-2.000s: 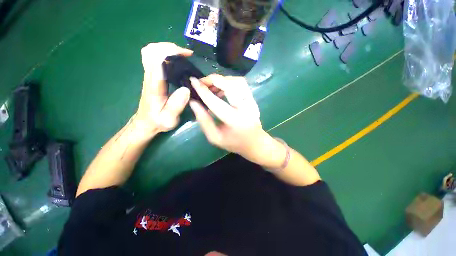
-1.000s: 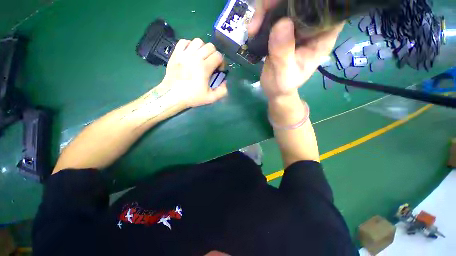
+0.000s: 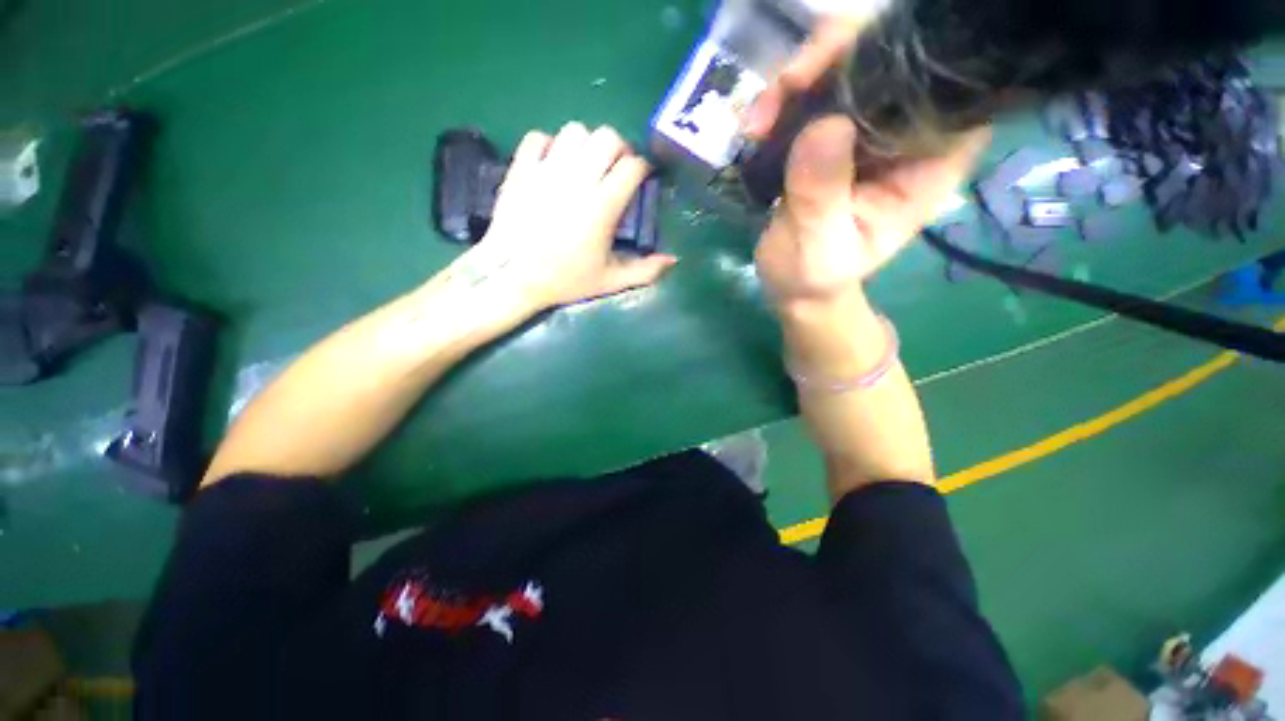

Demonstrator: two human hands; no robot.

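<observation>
A black battery grip (image 3: pixel 465 186) lies on the green bench, wider end to the left. My left hand (image 3: pixel 571 211) lies over its middle and grips it; the grip's right end shows beyond the fingers. My right hand (image 3: pixel 853 211) is raised to the right, at the large dark electric screwdriver (image 3: pixel 958 71), which is blurred and cut off by the top edge. My fingers are around its lower part. The driver's tip is hidden. The screw feeder (image 3: pixel 712 106), white-grey with blue edges, stands behind the right hand's fingers.
Several black grips (image 3: pixel 172 402) lie at the left. Flat black cover plates (image 3: pixel 1177 141) are piled at the upper right. A black cord (image 3: pixel 1085 293) runs to the right edge. A yellow line (image 3: pixel 1043 445) crosses the floor, with a cardboard box (image 3: pixel 1096 696) at the lower right.
Two seconds ago both hands held a dark part together. Since then my right hand has moved to the driver and my left hand onto the grip. The grip now lies straighter across the bench.
</observation>
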